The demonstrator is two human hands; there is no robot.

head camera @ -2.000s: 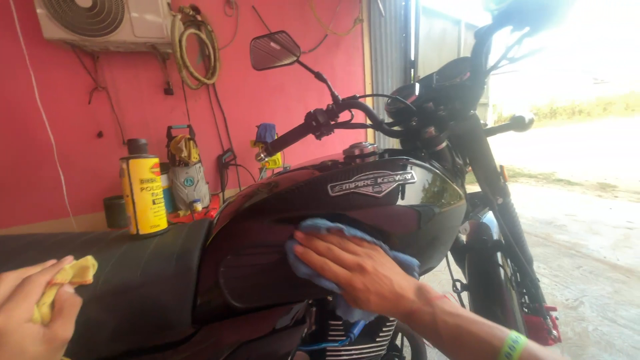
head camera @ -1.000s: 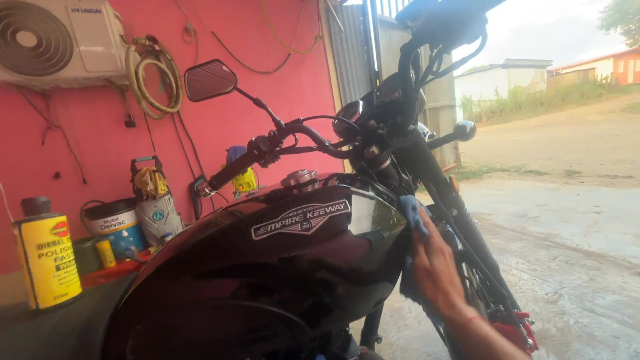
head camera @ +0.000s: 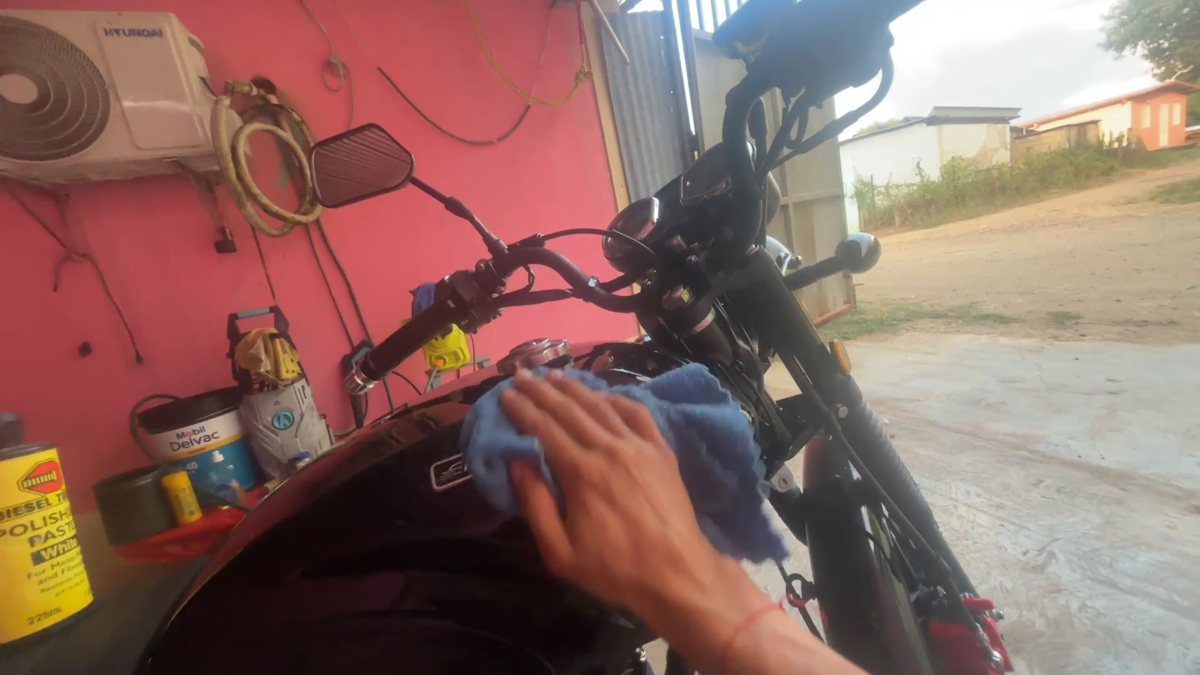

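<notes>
My right hand presses a blue microfiber cloth flat against the upper side of the black motorcycle fuel tank, with its fingers spread over the cloth. The cloth covers most of the tank's badge; only the badge's left end shows. Just above the hand is the metal fuel cap. My left hand is out of the frame. A yellow bottle of polishing paste with a dark top stands at the left edge, beside the tank.
The handlebar grip and mirror rise beyond the tank, with the front fork at right. Behind stand a Mobil Delvac bucket and a pressure washer. An air conditioner unit and coiled hose hang on the pink wall.
My right hand has moved with the cloth from the tank's front edge back onto the badge. My left hand, seen two seconds ago with a yellow cloth, is out of view.
</notes>
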